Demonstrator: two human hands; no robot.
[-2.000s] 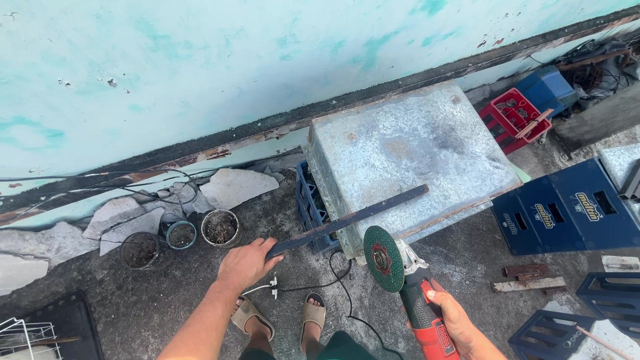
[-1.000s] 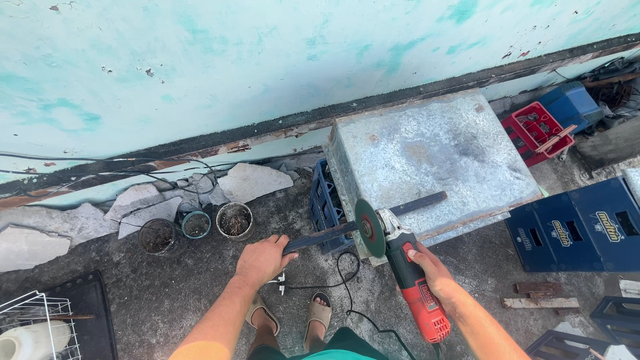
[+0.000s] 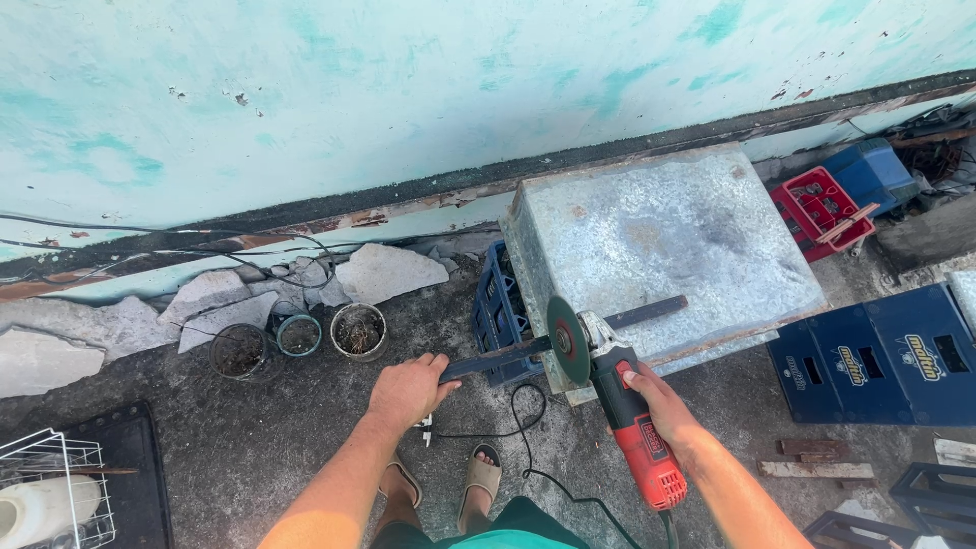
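My left hand (image 3: 409, 387) grips the near end of a dark flat metal bar (image 3: 499, 355), whose far end lies on a galvanized sheet-metal box (image 3: 671, 229). My right hand (image 3: 657, 404) is wrapped around the body of a red and black Black+Decker angle grinder (image 3: 637, 438), thumb on its red switch. The grinder's green disc (image 3: 566, 341) stands upright across the bar, near the box's left edge. Whether disc and bar touch, or whether the disc spins, I cannot tell. The disc and grinder head hide part of the bar.
A black power cord (image 3: 560, 488) runs over the concrete by my sandalled feet (image 3: 482, 480). Blue crates (image 3: 854, 366) stand at right, a red crate (image 3: 827, 210) behind them. Under the box's left side is another blue crate (image 3: 496, 305). Pots (image 3: 360, 332) and broken slabs (image 3: 389, 272) line the wall.
The grinder has moved from beside the bar's near side, disc facing the camera, to a position across the bar with its disc edge-on. My left hand keeps its hold on the bar.
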